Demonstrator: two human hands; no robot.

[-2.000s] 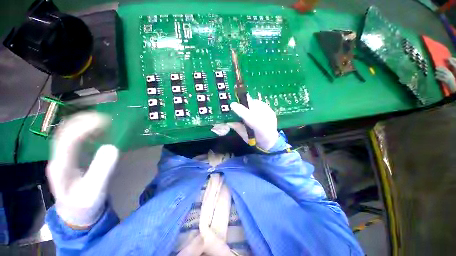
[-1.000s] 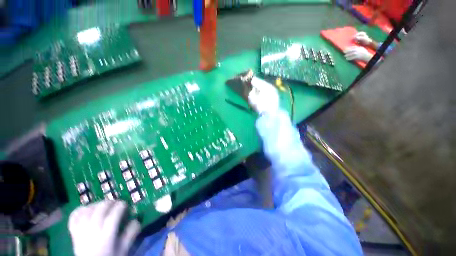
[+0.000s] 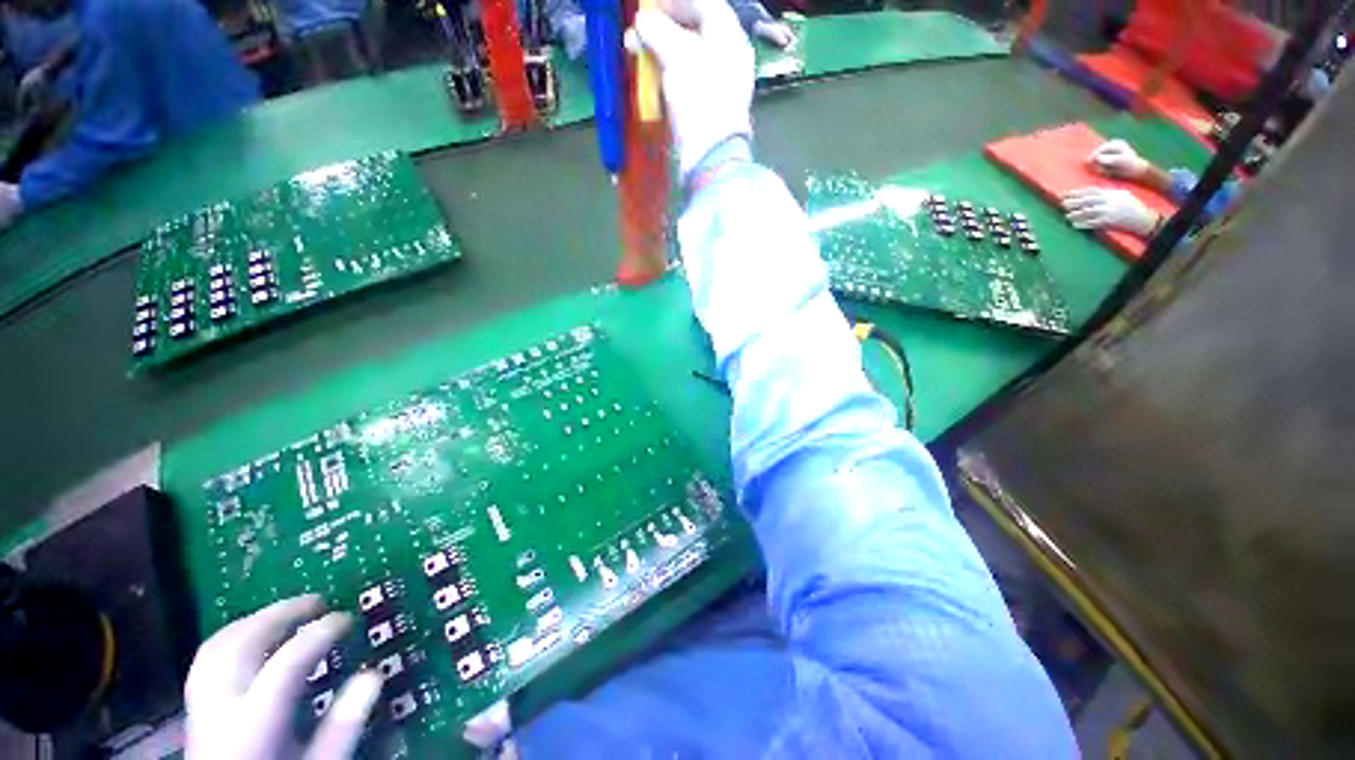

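Note:
A large green circuit board (image 3: pixel 446 490) lies in front of me, with columns of black transistors (image 3: pixel 449 597) at its near left part. My left hand (image 3: pixel 268 683), in a white glove, is at the board's near left corner, fingers apart over the transistors and covering some of them. My right hand (image 3: pixel 699 74), also gloved, is raised at the top of the picture beside a hanging blue strip (image 3: pixel 606 89) and an orange upright (image 3: pixel 642 208). Its fingers close around a yellow stick-like item (image 3: pixel 648 77), partly hidden. A white crumpled wipe (image 3: pixel 488 725) shows at the board's near edge.
Another board (image 3: pixel 297 253) lies on the dark conveyor (image 3: pixel 505 208) at the left. A third board (image 3: pixel 936 253) lies to the right, near a yellow-banded cable end (image 3: pixel 866 333). A black round device (image 3: pixel 57 639) stands at left. Other people's gloved hands (image 3: pixel 1107 208) rest by a red pad (image 3: pixel 1040 156).
My right hand let go of the soldering iron near the stand and moved up to the hanging strips. My left hand now lies over the transistors. The view has turned and shows more of the conveyor.

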